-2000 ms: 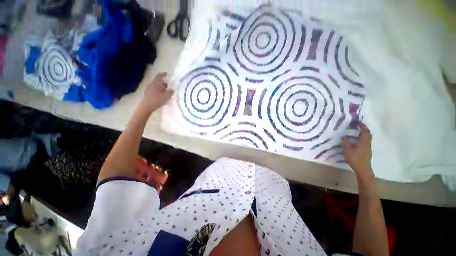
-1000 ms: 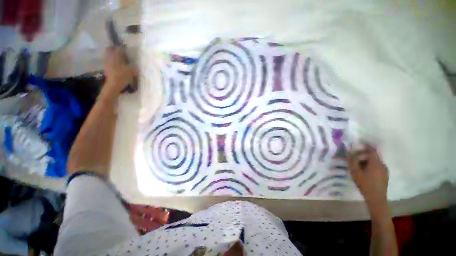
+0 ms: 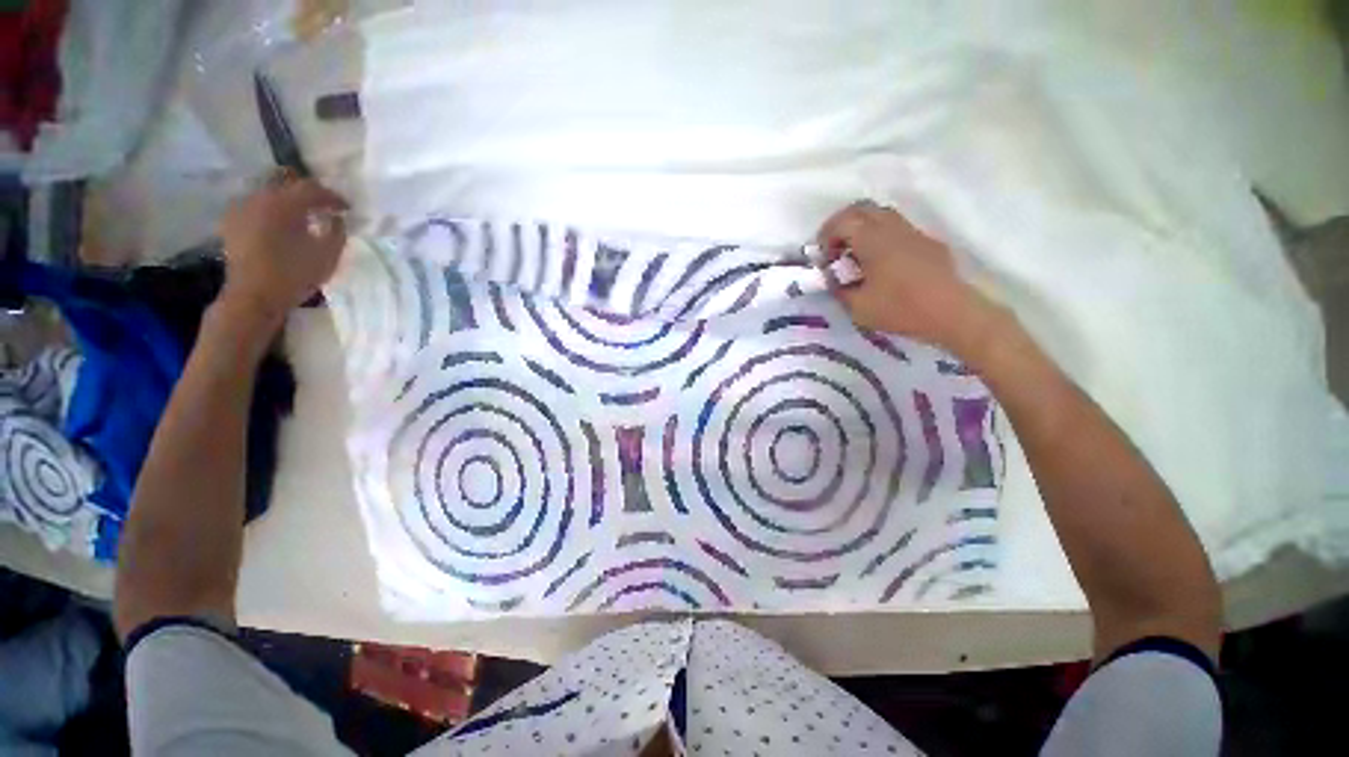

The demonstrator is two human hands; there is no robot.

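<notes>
The circle-print fabric lies on white fabric in front of me, its upper edge gathered and folded over in a striped band. My right hand is closed on this upper edge near its right end. My left hand is at the upper left corner, with finger and thumb pinched at the fabric's edge. The dark scissors show a blade pointing away beyond my left hand; their handles are mostly hidden under it.
Plain white fabric spreads beyond and to the right. Bright blue fabric and crumpled printed pieces lie at the left. A small dark object is near the scissors. A red-brown box is below the table edge.
The view has shifted. My right hand has moved from the print's lower right side to its upper edge, which is now folded. My left hand has moved to the upper left corner, over the scissors' handles.
</notes>
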